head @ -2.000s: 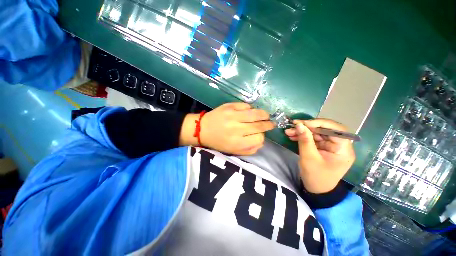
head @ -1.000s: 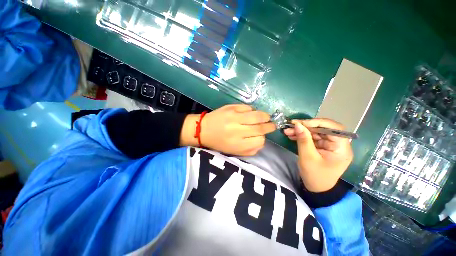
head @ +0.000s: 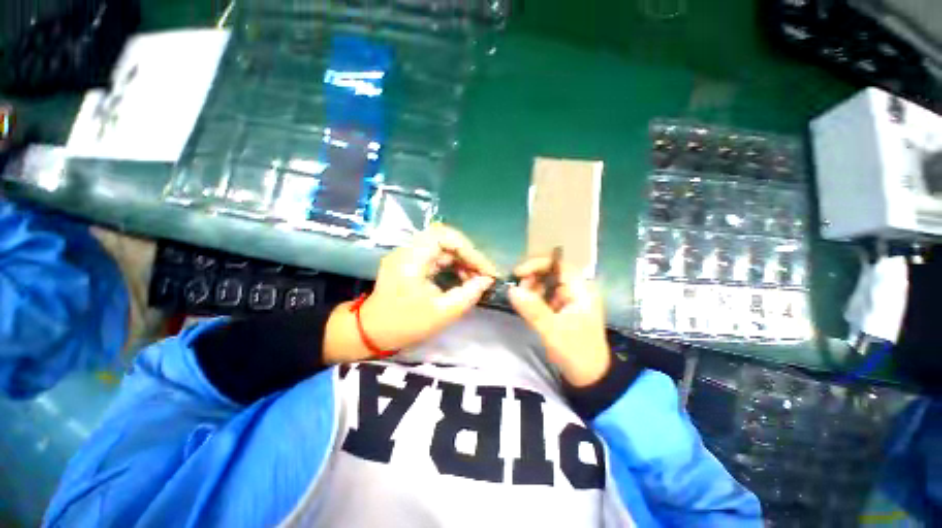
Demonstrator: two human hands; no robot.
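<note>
My left hand is at the bench edge, thumb and fingertips pinched on a small dark part, mostly hidden by the fingers. My right hand is close beside it, fingertips almost meeting the left ones. It holds dark tweezers, with one end pointing up past the fingers; their tips are blurred. A beige-grey pad sheet lies flat on the green bench just beyond my right hand.
A clear tray with a blue strip lies left. A filled blister tray and white box stand right. White paper is far left. A black tray is below the bench edge. A person's blue sleeve shows left.
The view has turned and shifted, showing the white box and paper. My hands are still together; my left fingers are more curled and the tweezers now point upward instead of rightward.
</note>
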